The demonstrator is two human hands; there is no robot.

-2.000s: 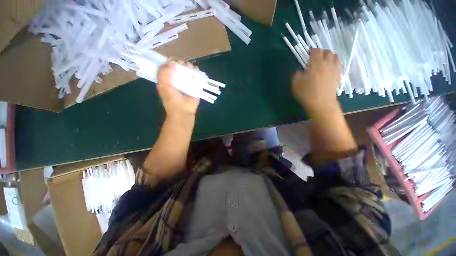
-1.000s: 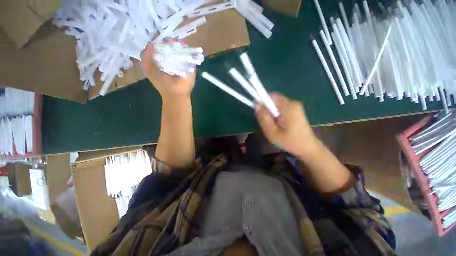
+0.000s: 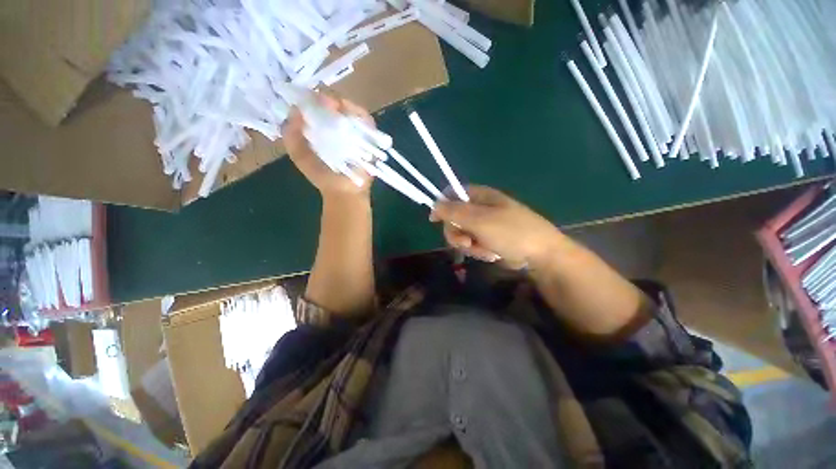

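Observation:
My left hand (image 3: 332, 147) is closed around a bunch of short white plastic tubes (image 3: 337, 137), at the front edge of the carton. My right hand (image 3: 490, 223) holds several slim white sticks (image 3: 438, 156) by their near ends. Two of these sticks run up to the open ends of the bunched tubes; whether they are inside cannot be told. Another stick points up and away, apart from the bunch. Both hands are over the green table (image 3: 220, 247).
An open cardboard carton (image 3: 399, 69) at upper left holds a heap of tubes. Loose sticks (image 3: 733, 82) lie in rows at upper right. Below the table edge are a lower carton (image 3: 197, 366) and a red crate (image 3: 797, 266) at right. Another red crate (image 3: 99, 252) is at far left.
My right hand has left the stick rows with several sticks and moved left to the tube bunch. My left hand has turned the tubes' ends towards the right hand. The view has shifted slightly.

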